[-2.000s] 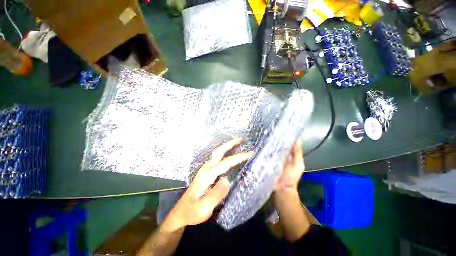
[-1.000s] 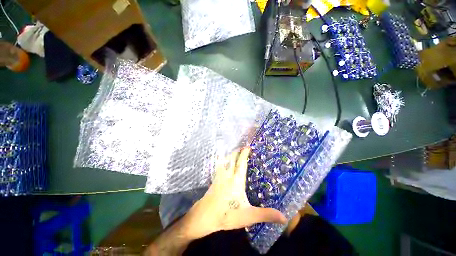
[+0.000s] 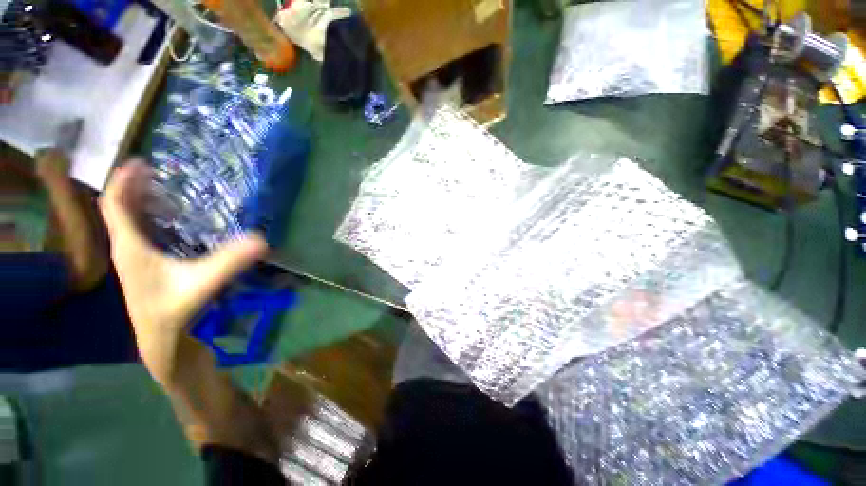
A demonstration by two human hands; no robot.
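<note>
My left hand (image 3: 166,285) is spread at the near end of the stack of blue circuit board panels (image 3: 214,142), thumb and fingers apart; blur hides whether it touches. Silvery bubble wrap (image 3: 570,256) lies across the table and over its front edge. At its lower right, a wrap-covered panel (image 3: 703,380) shows bluish through the dimples, above my lap. My right hand (image 3: 634,311) shows only as a pinkish blur through the wrap; its grip is hidden.
A brown box (image 3: 437,38) with a cut opening, a flat silvery packet (image 3: 631,47) and a dark metal box (image 3: 774,133) with cables stand behind. Another person's arm (image 3: 76,223) is at left. An open carton (image 3: 356,389) with silvery bundles and a blue stool (image 3: 242,323) are below.
The view has swung left. My left hand has left the panel and moved to the panel stack. Wrap now covers the panel, which was bare on top.
</note>
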